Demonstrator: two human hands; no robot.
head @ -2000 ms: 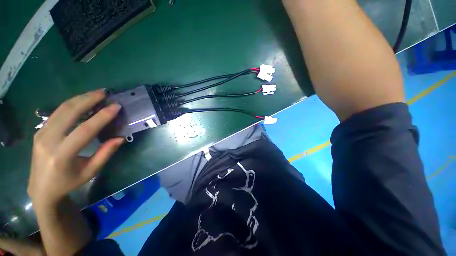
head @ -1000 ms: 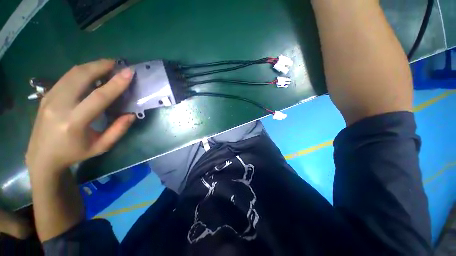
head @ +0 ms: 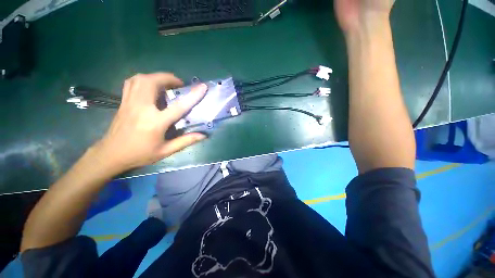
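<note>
A flat silvery-purple controller box (head: 220, 100) lies on the green bench. Black lead wires (head: 277, 95) run right from it to white connectors (head: 324, 73); more leads with white plugs (head: 81, 102) run out to the left. My left hand (head: 149, 117) lies over the box's left part, with fingers on its top and the thumb at its near edge. My right hand (head: 365, 12) is cut off by the top edge; only its wrist part shows, so its fingers and anything in them are hidden.
A black screw tray (head: 206, 15) lies at the top, with a small metal piece (head: 274, 11) at its right end. A black unit (head: 14, 46) lies at the far left. A thick black cord (head: 448, 65) crosses the right of the bench (head: 135, 43). Blue crates stand below.
The box and my left hand now appear farther right, and the leads on the left have come into view. More of the tray shows. My right hand's wrist has entered at the top.
</note>
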